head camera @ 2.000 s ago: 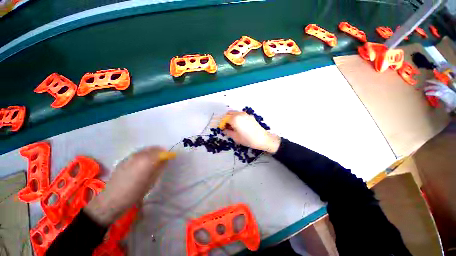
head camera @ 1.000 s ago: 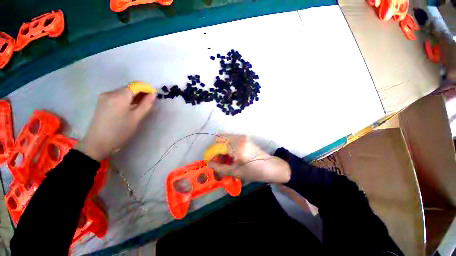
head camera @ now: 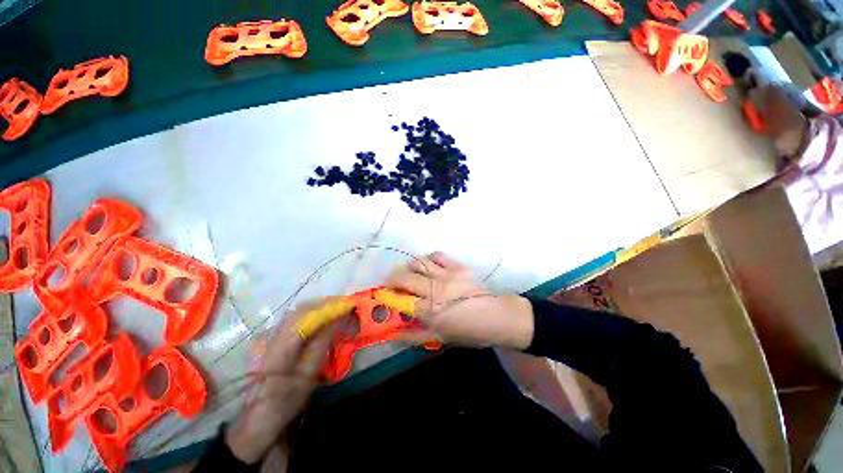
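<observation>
An orange controller shell [head camera: 377,319] lies at the near edge of the white work surface, partly covered by both hands. My left hand [head camera: 294,356], with a yellow finger cot, is on the shell's left side and somewhat blurred. My right hand [head camera: 453,303], also with a yellow cot, is on its right side, fingers over the top face. Whether a small black pad is between the fingers cannot be seen. A heap of small black pads [head camera: 430,166] lies on the white sheet [head camera: 536,120] beyond the hands.
Several loose orange shells [head camera: 152,277] are piled at the left. A green conveyor belt [head camera: 166,46] with spaced shells runs along the back. Cardboard [head camera: 675,139] covers the right end, an open carton [head camera: 684,323] stands at the right, and another person's arm [head camera: 818,175] shows there.
My left hand has moved from the black pads down to the shell's left side. My right hand stays at the shell, where it came from the heap. The view has shifted slightly.
</observation>
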